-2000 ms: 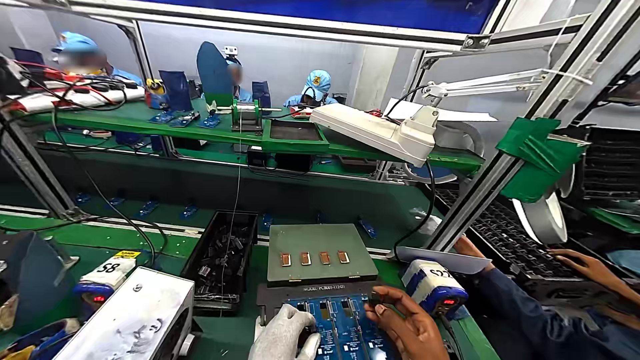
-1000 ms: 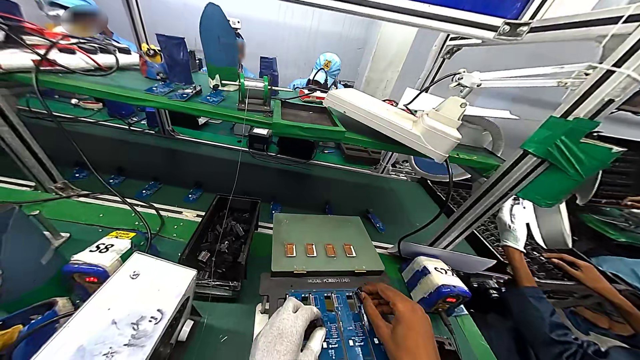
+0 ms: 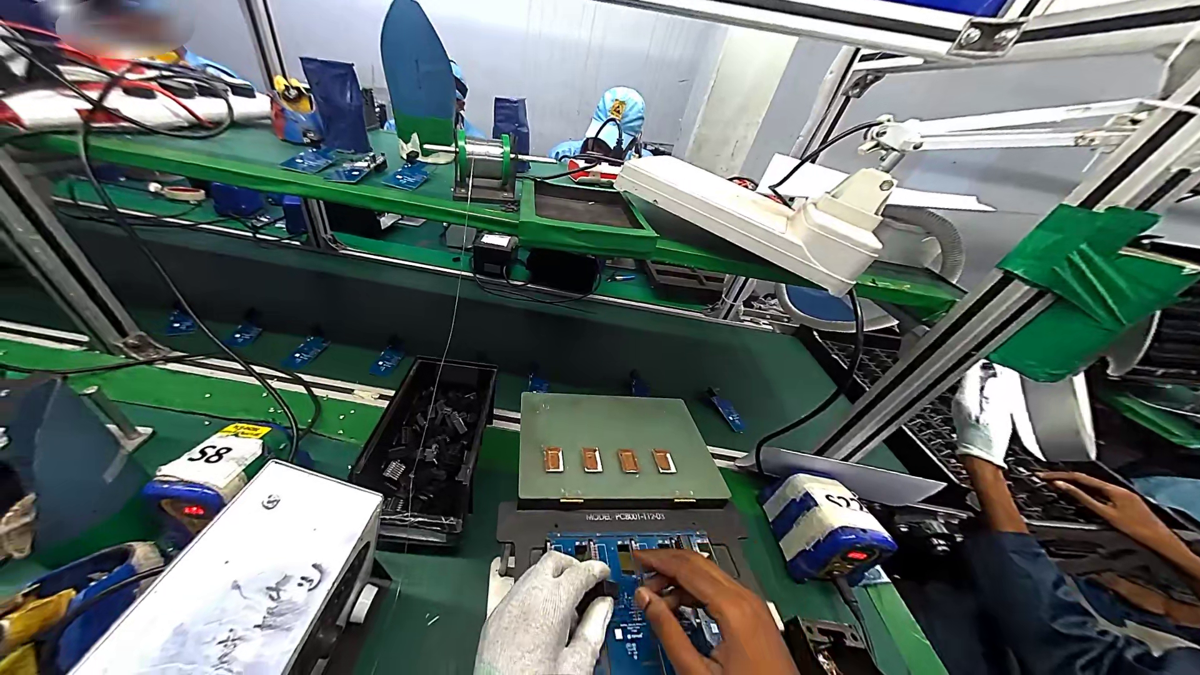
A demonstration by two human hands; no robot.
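A blue circuit board panel (image 3: 626, 637) lies in a dark fixture (image 3: 525, 530) at the bottom centre. Behind the panel the fixture's green lid (image 3: 609, 422) stands raised, bearing several small copper-coloured pads. My left hand (image 3: 548, 614), in a white glove, is over the panel's left part, thumb and forefinger around a small black component (image 3: 600, 591). My bare right hand (image 3: 712, 614) is over the panel's right part, thumb and forefinger apart and bent toward the board; whether anything is between them cannot be told.
A black bin (image 3: 427, 459) of black components stands left of the fixture, beside a white box (image 3: 234, 572). A blue-and-white device (image 3: 825, 530) sits at right. Blue boards (image 3: 307, 350) lie along the dark belt behind. A co-worker's gloved hand (image 3: 989, 412) is at far right, under a slanted metal post (image 3: 956, 375).
My left hand's thumb and forefinger now show around a black component. My right hand's fingers have spread over the board. The view has shifted slightly.
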